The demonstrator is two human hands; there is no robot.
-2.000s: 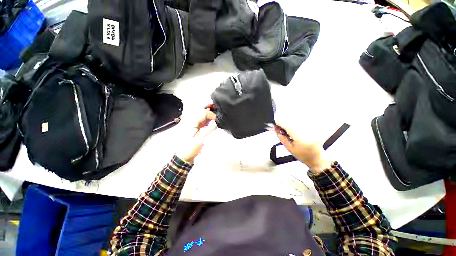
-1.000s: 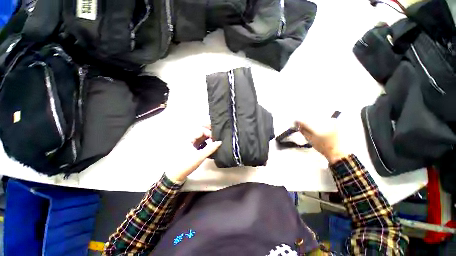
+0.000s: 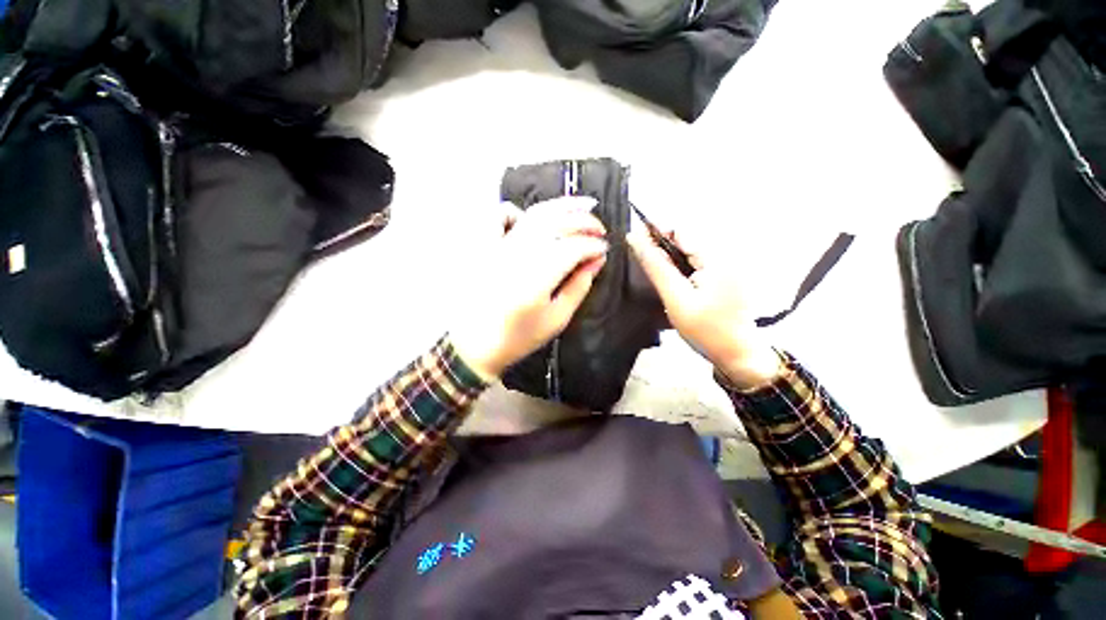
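A black pouch (image 3: 594,351) lies on the white table in front of the apron, its pale zipper line running lengthwise. My left hand (image 3: 546,281) lies over the pouch's upper left part, fingers bent on it, covering the middle of the zipper. My right hand (image 3: 694,303) is at the pouch's right edge and holds dark thread snips (image 3: 665,240), their tips pointing up and left beside the upper right seam. Whether the blades touch a thread is too small to tell.
Black backpacks (image 3: 249,230) lie at left and far left. Another black bag (image 3: 661,55) is at the far side. Black pouches (image 3: 1013,279) are piled at right. A black webbing strip (image 3: 815,281) lies right of my right hand. A blue bin (image 3: 182,515) stands below left.
The pouch was turned from its blunt face to its zipper side and laid lengthwise. My left hand has moved up onto it. My right hand has come in from the right to its edge.
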